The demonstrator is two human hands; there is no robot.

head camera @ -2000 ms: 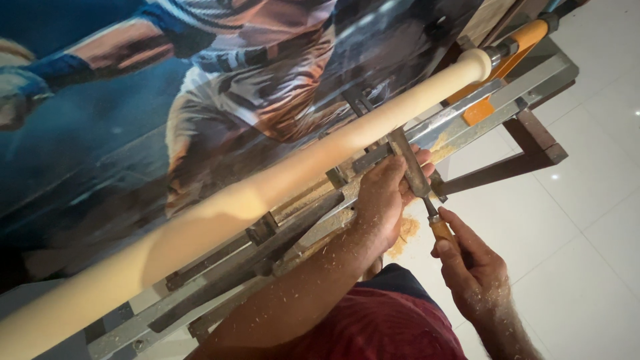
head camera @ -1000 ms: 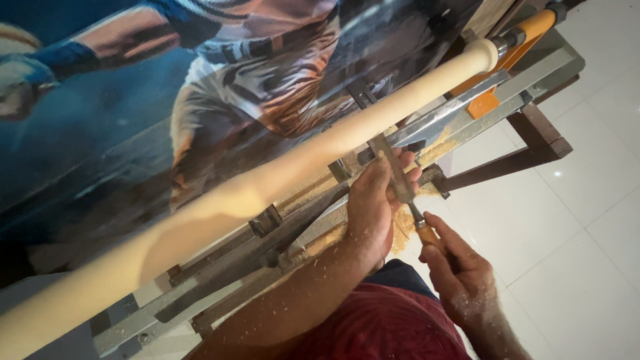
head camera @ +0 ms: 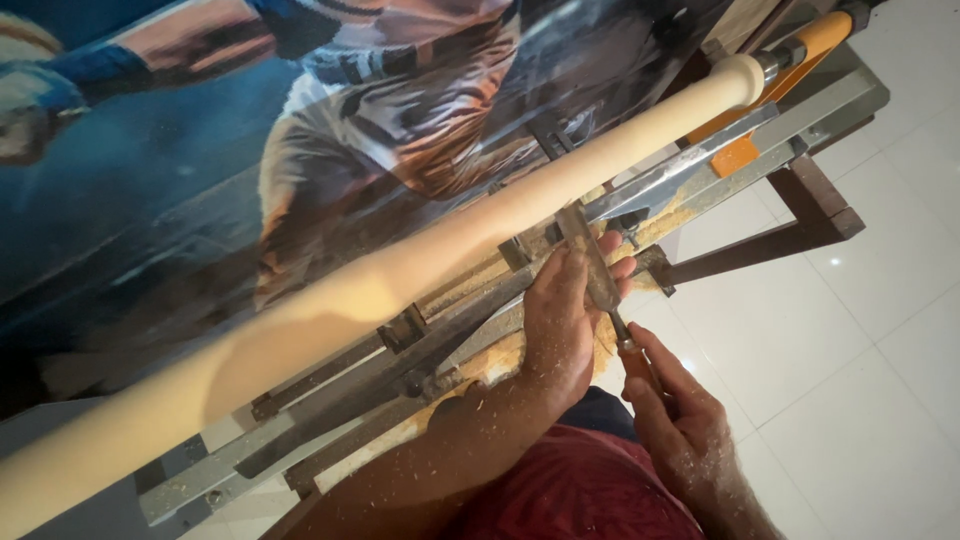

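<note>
A pale wooden baseball bat (head camera: pixel 465 232) is mounted lengthwise in a wood lathe, its knob at the upper right against the tailstock. My left hand (head camera: pixel 562 322) holds the wide metal blade of a woodturning chisel (head camera: pixel 589 259) near the tool rest, thumb on top and fingertips showing past its far edge. The blade's tip is at the near side of the bat; exact contact cannot be told. My right hand (head camera: pixel 679 420) is closed around the chisel's wooden handle, lower right of the left hand. Wood dust covers both hands and forearms.
A steel tool rest bar (head camera: pixel 682 161) runs beside the bat, above the lathe bed (head camera: pixel 817 112). The orange tailstock (head camera: pixel 825 37) stands at the upper right. Sawdust lies on the bed. A brown metal stand leg (head camera: pixel 757 247) juts over the tiled floor (head camera: pixel 847 375). Behind hangs a printed baseball picture (head camera: pixel 187 172).
Both hands and the chisel have moved a little toward the lower left along the bat since two seconds ago. Both hands keep their hold on the chisel.
</note>
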